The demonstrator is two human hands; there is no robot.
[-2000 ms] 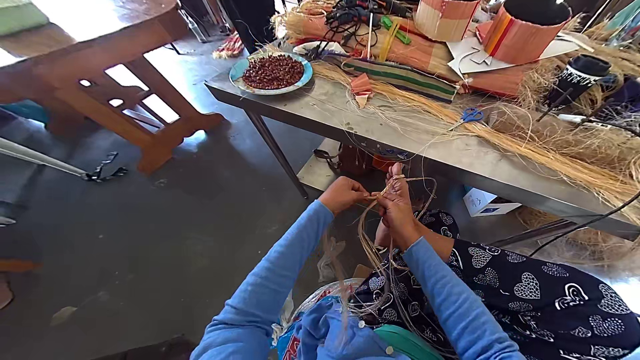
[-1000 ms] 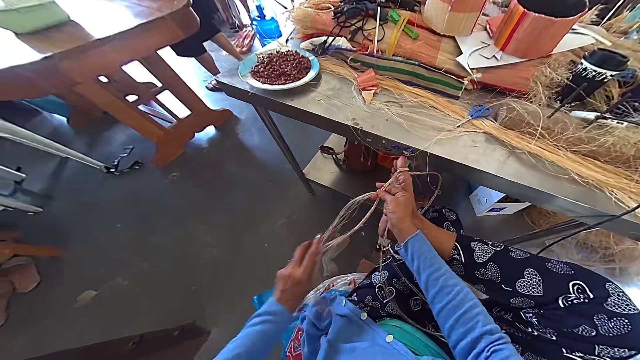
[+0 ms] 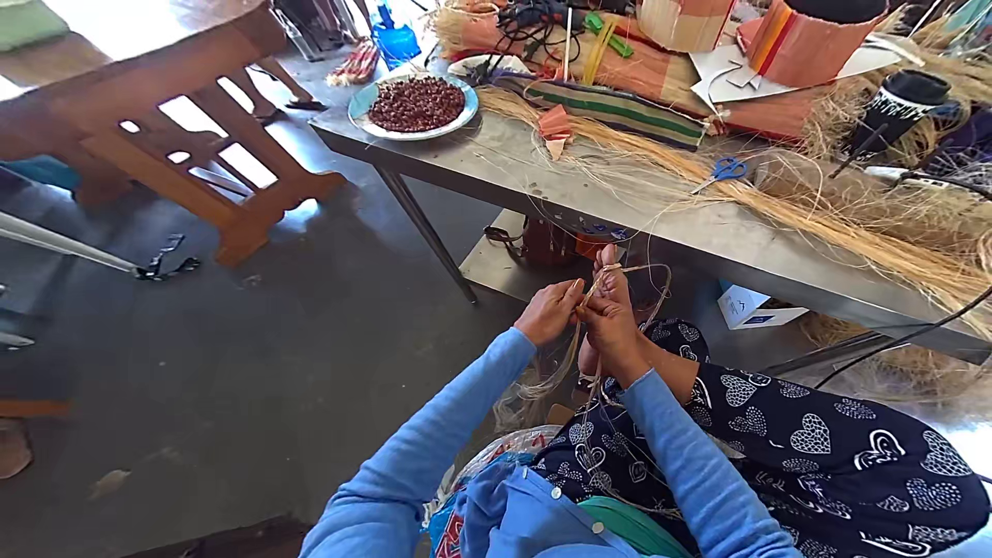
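My left hand (image 3: 549,311) and my right hand (image 3: 612,329) meet at a bundle of pale plant fibre strands (image 3: 575,349), both with fingers closed on it. The strands run up to my raised bare foot (image 3: 612,283), where they loop around a toe. One loop of fibre (image 3: 665,280) stands out to the right of the foot. Loose ends hang below my hands over the patterned dark trousers (image 3: 775,434). The exact crossing of the strands between my fingertips is hidden.
Beyond my foot stands a metal table (image 3: 620,182). It bears a plate (image 3: 356,116) of dark red beads or seeds, long straw-coloured fibres (image 3: 659,155), blue-handled scissors (image 3: 727,169), a striped woven piece (image 3: 620,108) and woven cylinders (image 3: 814,43). A wooden table (image 3: 194,70) stands at left.
One second ago my left hand was lower and to the left, drawing strands out from my right hand. It is now back up beside my right hand at the foot.
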